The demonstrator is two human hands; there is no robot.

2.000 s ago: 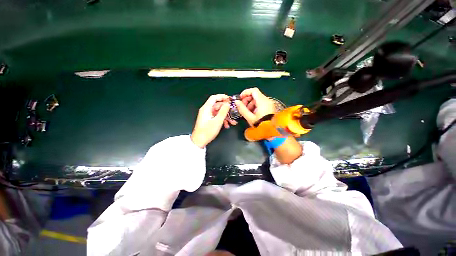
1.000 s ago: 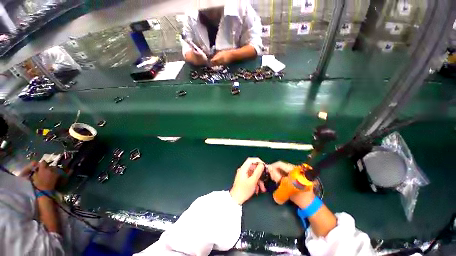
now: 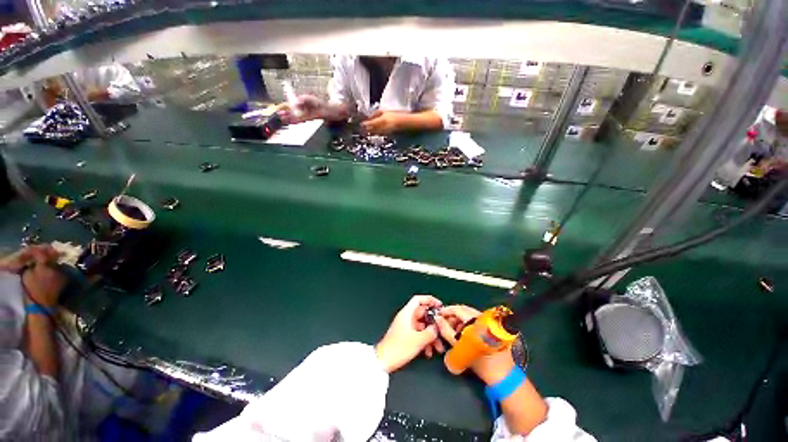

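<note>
My left hand point(image 3: 409, 335) holds a small dark and silvery unit point(image 3: 433, 316) between its fingertips, just above the green bench. My right hand point(image 3: 471, 338) touches the unit with its fingertips and also keeps the orange electric screwdriver point(image 3: 480, 338) against the palm. A blue strap point(image 3: 505, 383) is on my right wrist. The round screw dish point(image 3: 519, 352) is mostly hidden behind my right hand and the driver. Whether a screw is pinched is too small to tell.
A pale strip point(image 3: 428, 270) lies ahead of my hands. A grey mesh disc point(image 3: 630, 332) with a clear bag is at right, near a metal frame. Small units point(image 3: 181, 280) and a tape roll point(image 3: 131, 212) lie at left. A co-worker point(image 3: 389, 95) sits opposite; another is at left.
The view has tilted up from the lap to the co-worker opposite. My hands stay together at the unit, with the screwdriver still in my right hand. The opposite co-worker's one hand has moved left.
</note>
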